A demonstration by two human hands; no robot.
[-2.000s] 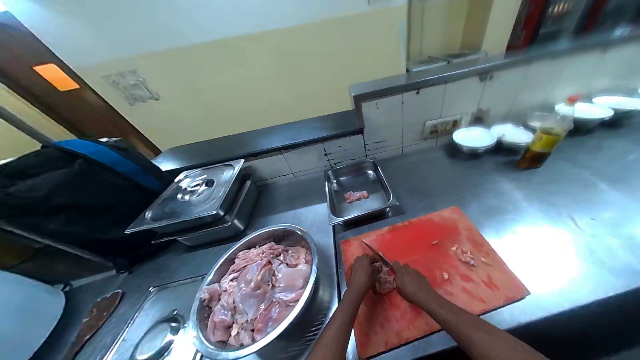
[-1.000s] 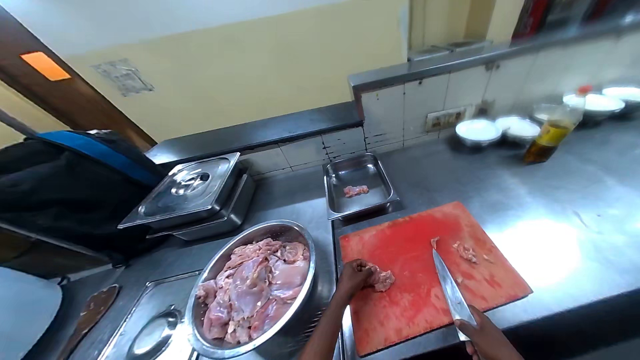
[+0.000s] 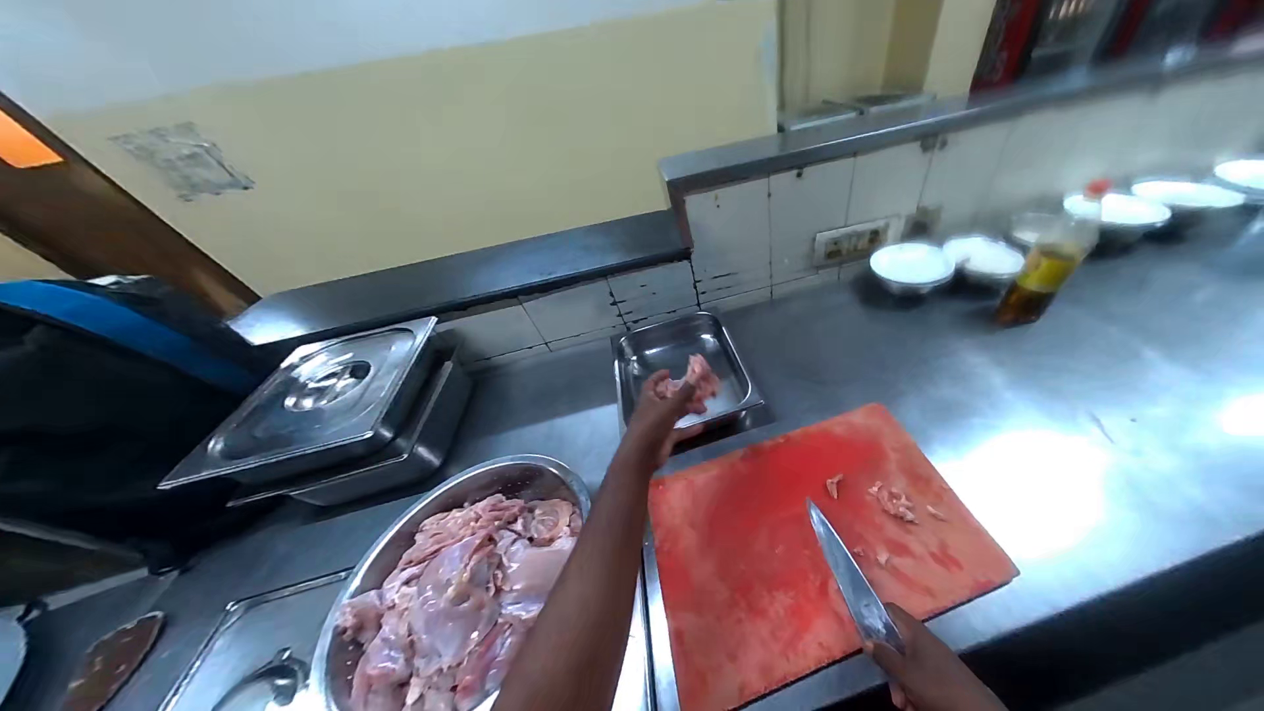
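My left hand grips a piece of raw chicken over the small rectangular steel pan. A kitchen knife is in my right hand, its blade over the red cutting board and its tip pointing away from me. Small meat scraps lie on the right part of the board. Left of my forearm, a large round steel bowl holds a heap of raw chicken. My forearm hides part of that bowl's right side.
Lidded steel containers stand at the left, near a dark bag with a blue strip. White bowls and an oil bottle stand along the tiled wall at the right. A raised ledge runs behind the counter.
My left hand has moved from the board to above the small pan, carrying the chicken piece. My right hand with the knife has shifted slightly left on the board since one second ago.
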